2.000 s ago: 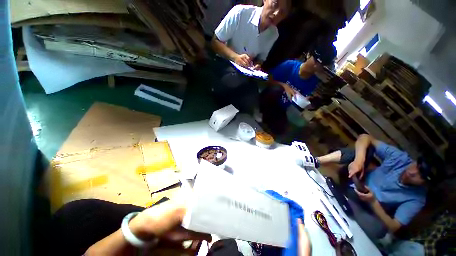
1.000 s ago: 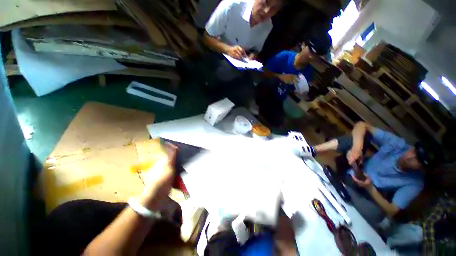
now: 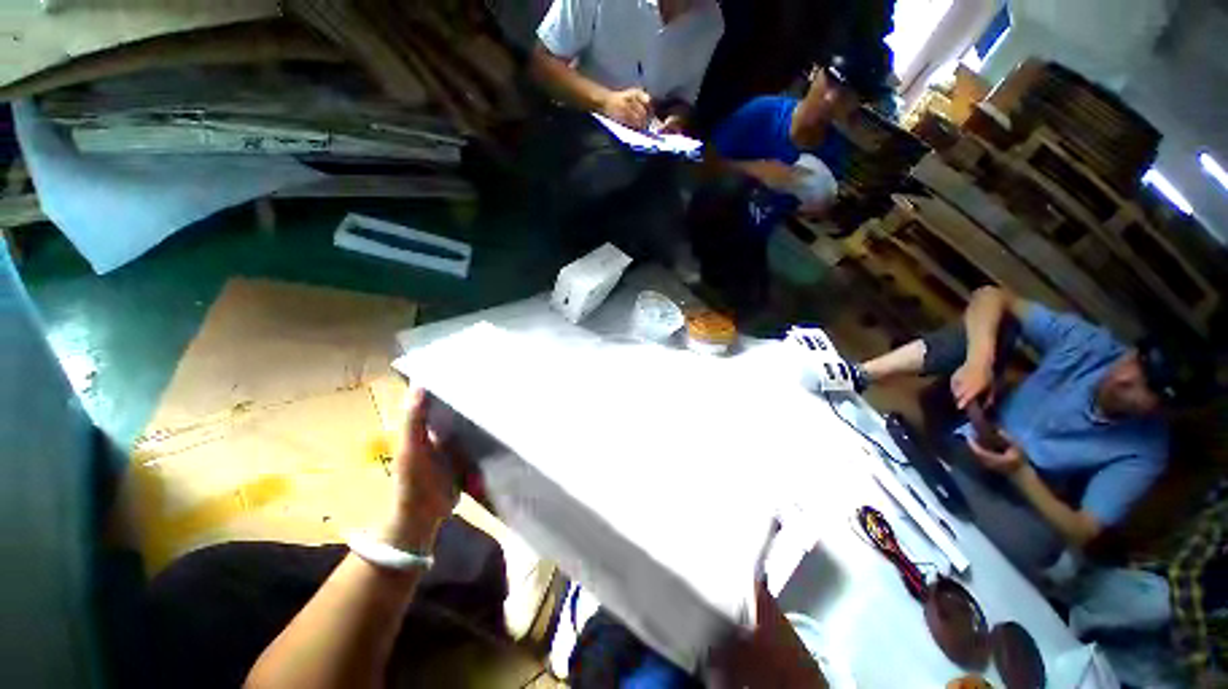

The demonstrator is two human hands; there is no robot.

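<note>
A large white carton [image 3: 613, 458] is held up over the near part of the white-covered table, its broad face overexposed and its near side in grey shade. My left hand [image 3: 426, 471], with a pale bangle on the wrist, grips its left end. My right hand [image 3: 778, 643] is dark and partly cut off at the bottom edge; it holds the carton's lower right corner. A bit of blue [image 3: 644, 669], perhaps the cloth, shows below the carton. The print on the carton cannot be read.
On the table [image 3: 882, 592] stand a small white box [image 3: 590, 283], a white bowl [image 3: 657, 316], an orange-topped tub [image 3: 710, 331], a cable bundle [image 3: 889, 545] and dark round dishes [image 3: 956, 623]. Three people sit or stand beyond; one holds a clipboard [image 3: 646, 136]. Flattened cardboard [image 3: 269, 404] lies left.
The carton has been turned from its barcode side to a broad white face and now lies between both hands. The blue cloth has moved from its right end to below it.
</note>
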